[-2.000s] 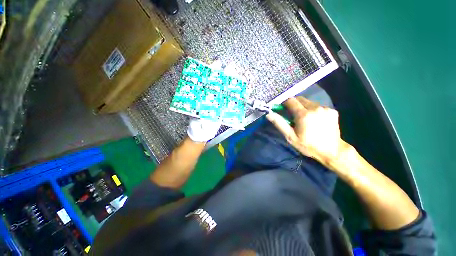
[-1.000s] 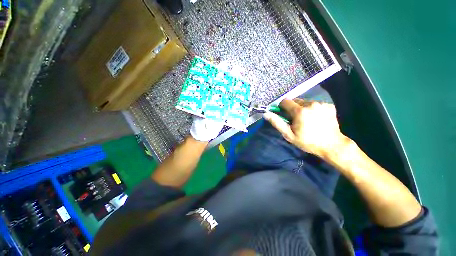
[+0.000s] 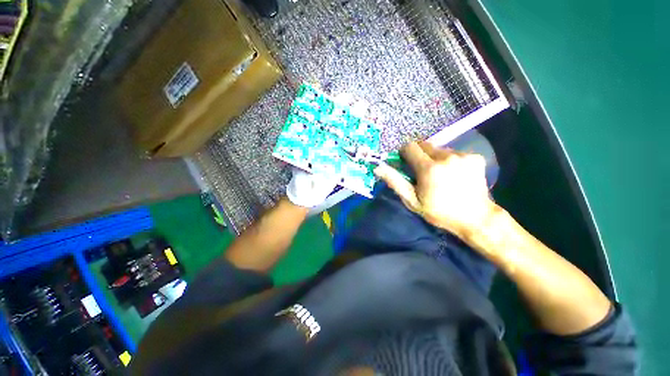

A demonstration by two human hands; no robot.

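Note:
My left hand [image 3: 307,189], in a white glove, holds the circuit board panel [image 3: 316,132] by its near edge. The panel's green-and-white solder side faces up, tilted over the mesh tray. My bare right hand [image 3: 448,183] grips the green-handled side cutters [image 3: 367,156]. Their metal jaws lie over the right part of the panel; whether they touch a lead is too small to tell. The glove's fingers under the panel are hidden.
The wire mesh tray [image 3: 470,121] is covered with glittering clippings [image 3: 360,55]. A cardboard box [image 3: 198,81] stands on its left side. A curved metal edge borders green surface [image 3: 602,95] at right. A blue rack [image 3: 88,286] holds black parts at lower left.
The panel and both hands sit slightly further right in view than the box's small shift. The cutter jaws have moved further inward over the panel, away from its right edge.

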